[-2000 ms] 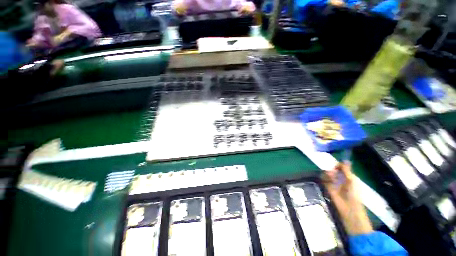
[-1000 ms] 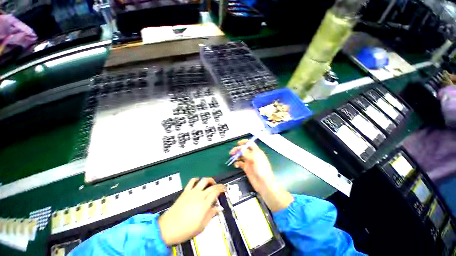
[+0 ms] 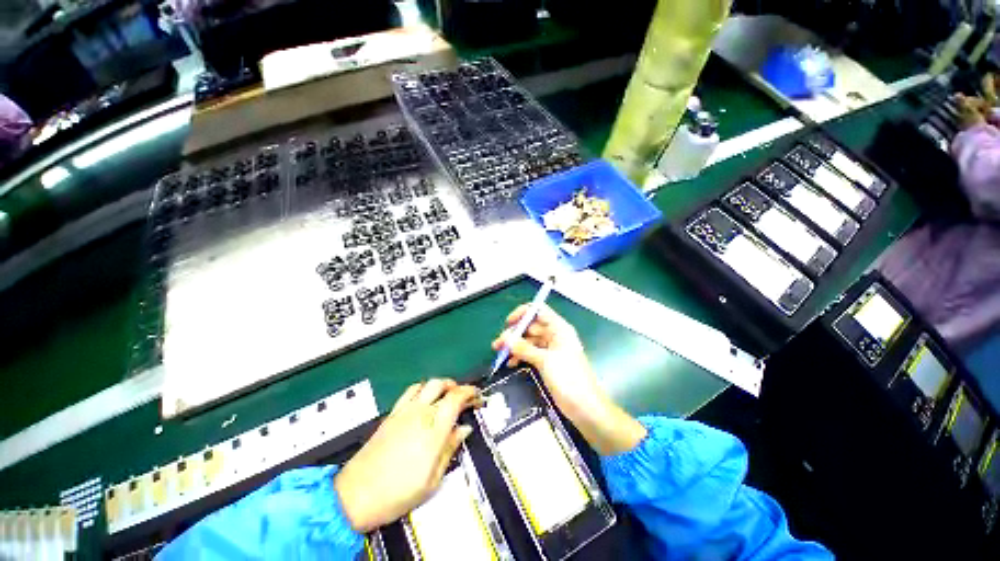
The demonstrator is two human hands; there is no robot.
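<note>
My right hand (image 3: 554,356) holds slim blue-violet tweezers (image 3: 526,323), their tip down at the upper left corner of a phone housing (image 3: 540,471) in the black carrier tray. My left hand (image 3: 408,451) lies over the neighbouring phone housing (image 3: 452,524), its fingertips at the edge between the two housings. Whether its fingers grip anything cannot be told. The sticker strip (image 3: 241,451) with yellowish pieces lies to the left, beyond the tray.
White board (image 3: 241,340) with black modules (image 3: 402,290) stands beyond the hands, clear blister trays (image 3: 488,132) behind. Blue bin (image 3: 598,214) and white paper strip (image 3: 658,329) are ahead right. More phone trays (image 3: 784,225) and a yellow-green post (image 3: 669,77) are at right.
The view has swung right, and both hands have come to the phones. In the last second the tweezers have turned steeper, and their tip has moved down to the housing's upper edge.
</note>
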